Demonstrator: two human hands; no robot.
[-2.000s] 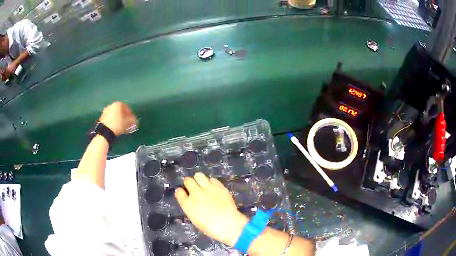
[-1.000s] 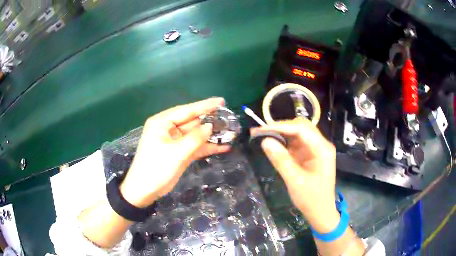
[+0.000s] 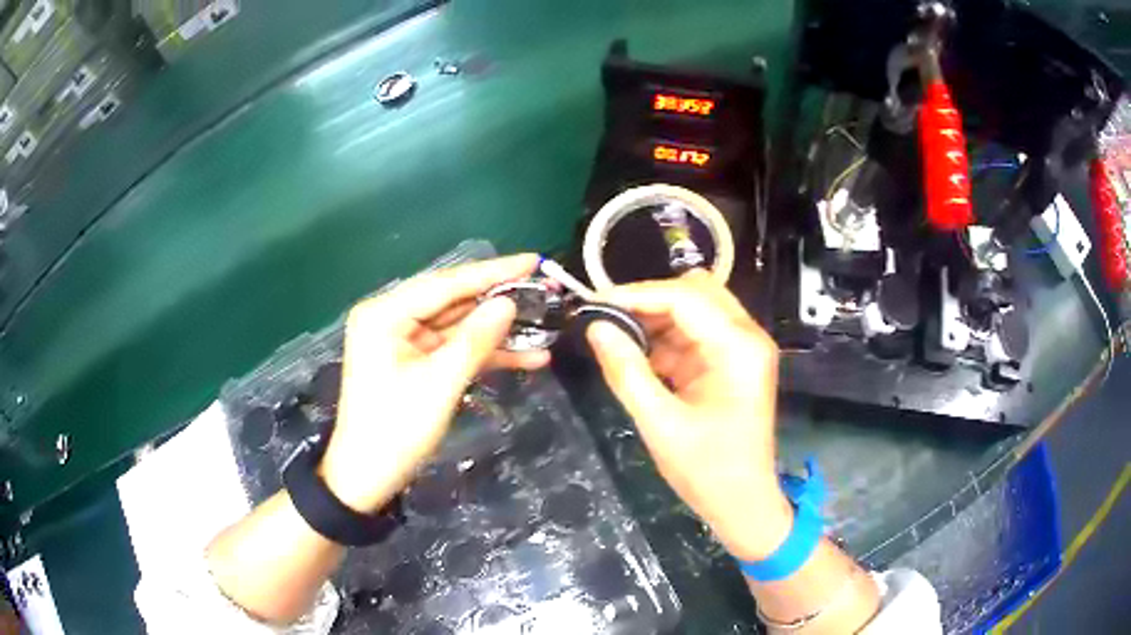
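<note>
My left hand (image 3: pixel 416 372), with a black wristband, holds a round silver electronic module (image 3: pixel 533 313) between thumb and fingers. My right hand (image 3: pixel 695 397), with a blue wristband, holds a round black cover (image 3: pixel 610 323) close beside the module's right side. Whether a cable joins the two cannot be told. Both hands are above the upper part of a clear blister tray (image 3: pixel 484 521) with rows of dark discs. The white pen (image 3: pixel 568 280) shows partly behind my hands.
A digital meter (image 3: pixel 682 130) with red digits stands ahead, a cream tape roll (image 3: pixel 595 242) at its foot. The black test fixture (image 3: pixel 893 372) with red clamp handles (image 3: pixel 945 155) is at right. A loose module (image 3: pixel 394 88) lies at the back. White paper (image 3: pixel 186 496) is left, a blue bin (image 3: pixel 1036 533) lower right.
My hands came together from apart, left from over the bench and right from the tray, and now hold module and cover. Since one second ago these have drawn closer. The view shifted right.
</note>
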